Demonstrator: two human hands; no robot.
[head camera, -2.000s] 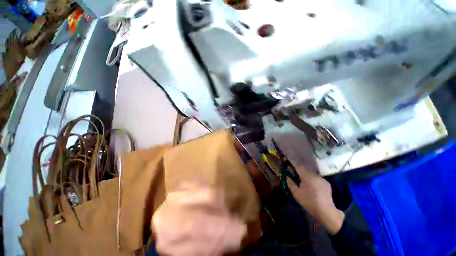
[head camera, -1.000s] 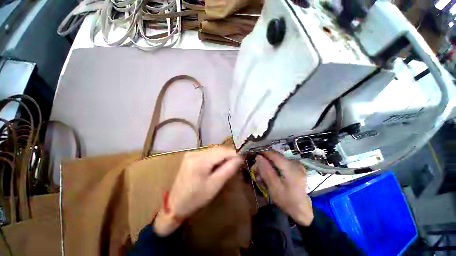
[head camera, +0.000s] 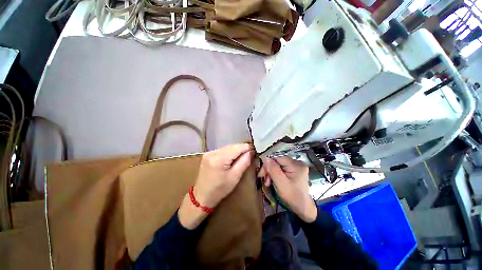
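A tan-brown bag body (head camera: 174, 211) with a pale cut edge lies in front of me, its thin handle (head camera: 158, 113) looping up from the top edge. My left hand (head camera: 224, 169), with a red bead bracelet, pinches the bag's top right corner beside the sewing machine head (head camera: 312, 89). My right hand (head camera: 289, 184) meets it there, fingertips together. Small green and yellow parts show under the right palm, seemingly the handles of scissors and perhaps pliers, mostly hidden. The needle area is hidden behind the machine head.
The grey tabletop (head camera: 100, 89) lies behind the bag. Pale strap loops (head camera: 158, 34) and folded brown pieces (head camera: 248, 26) lie at its far edge. More brown handles (head camera: 13, 121) stand at the left. A blue bin (head camera: 375, 224) is at the lower right, beside the machine bed.
A second or two ago my left hand lay lower on the bag; it has come up to the corner, and the right hand has met it. The view has swung toward the tabletop.
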